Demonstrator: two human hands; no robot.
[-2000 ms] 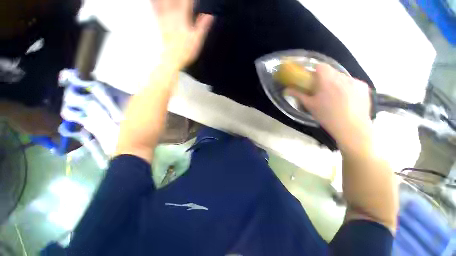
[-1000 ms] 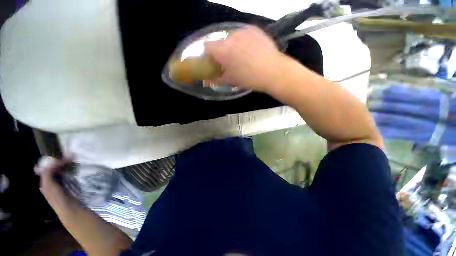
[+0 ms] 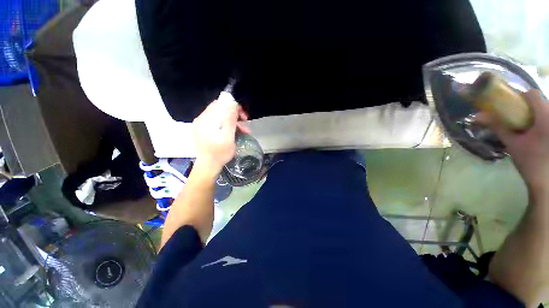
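Note:
A black garment [image 3: 313, 54] lies flat over the white padded ironing table [image 3: 111, 60]. My left hand [image 3: 217, 129] holds a clear spray bottle [image 3: 245, 157] at the near table edge. Its nozzle points up over the garment's near edge, with a small pale streak at the tip. My right hand [image 3: 530, 135] is closed round the pale wooden handle of the steam iron [image 3: 469, 90]. The iron is at the right end, beside the garment, its pointed tip to the left. My right hand is partly cut off by the picture's right edge.
White hangers [image 3: 161, 180] are stacked on a rail below the table's left end. A round floor fan [image 3: 108, 271] stands at the lower left. A blue crate [image 3: 15, 42] is at the upper left. A metal frame [image 3: 466, 231] stands on the green floor at the lower right.
My left hand has brought the spray bottle up from below the table's left end to the garment's near edge. My right hand has moved the iron off the garment to the right.

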